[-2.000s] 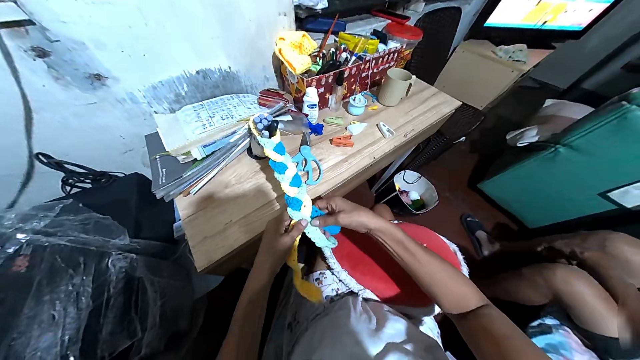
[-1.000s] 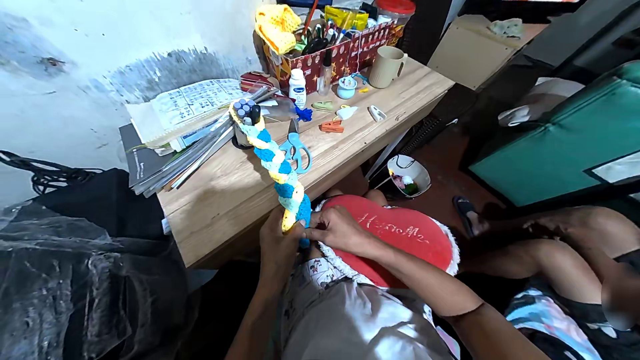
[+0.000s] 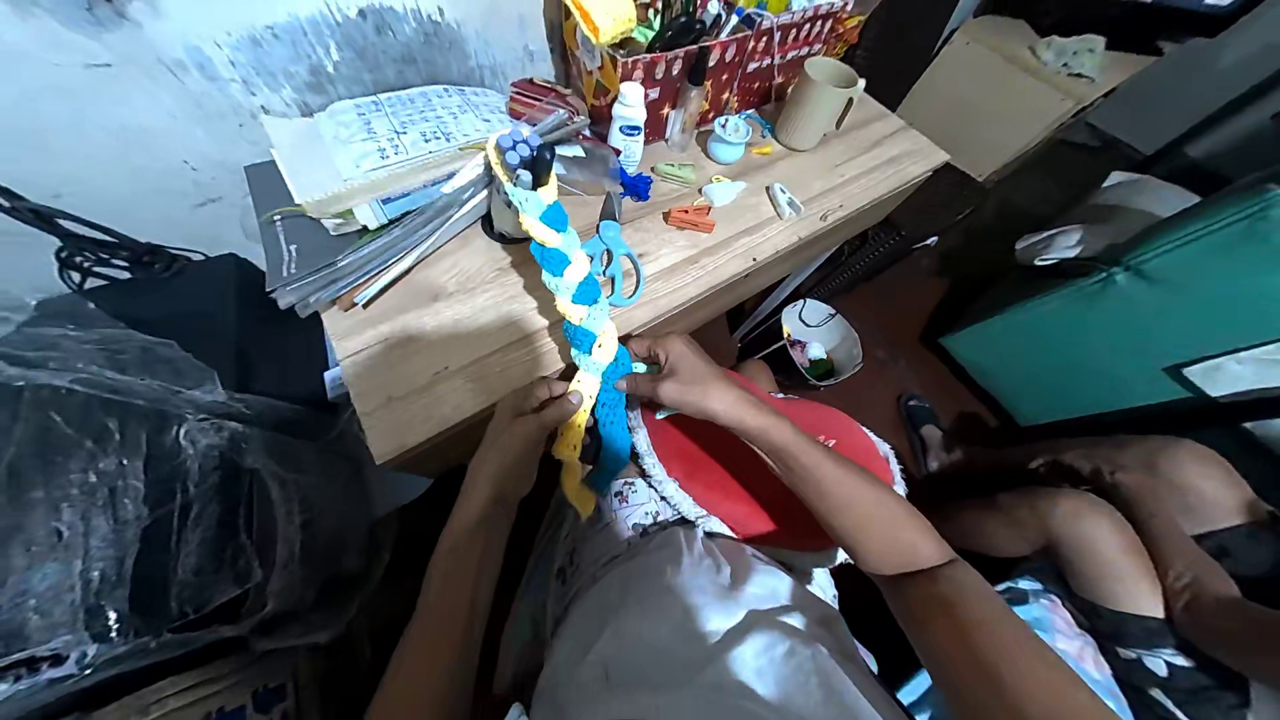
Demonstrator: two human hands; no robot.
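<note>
A braid of yellow, light blue and darker blue crocheted strips runs from a cup of pens on the wooden desk down toward my lap. My left hand is at the left of its lower end, with thumb and forefinger at the yellow strip. My right hand pinches at the right, beside the blue strip, and a bit of light blue shows at its fingers. The yellow and darker blue strips hang loose below. Light blue scissors lie on the desk just right of the braid. A red heart-shaped cushion with white trim rests under my right forearm.
On the desk are papers, a white bottle, clothespins, a beige mug and a red patterned box. A white bucket stands on the floor. Another person's legs are at the right.
My hands, close together at the braid a second ago, are now farther apart. The yellow and darker blue ends now hang separately between them. The view has moved closer to the desk.
</note>
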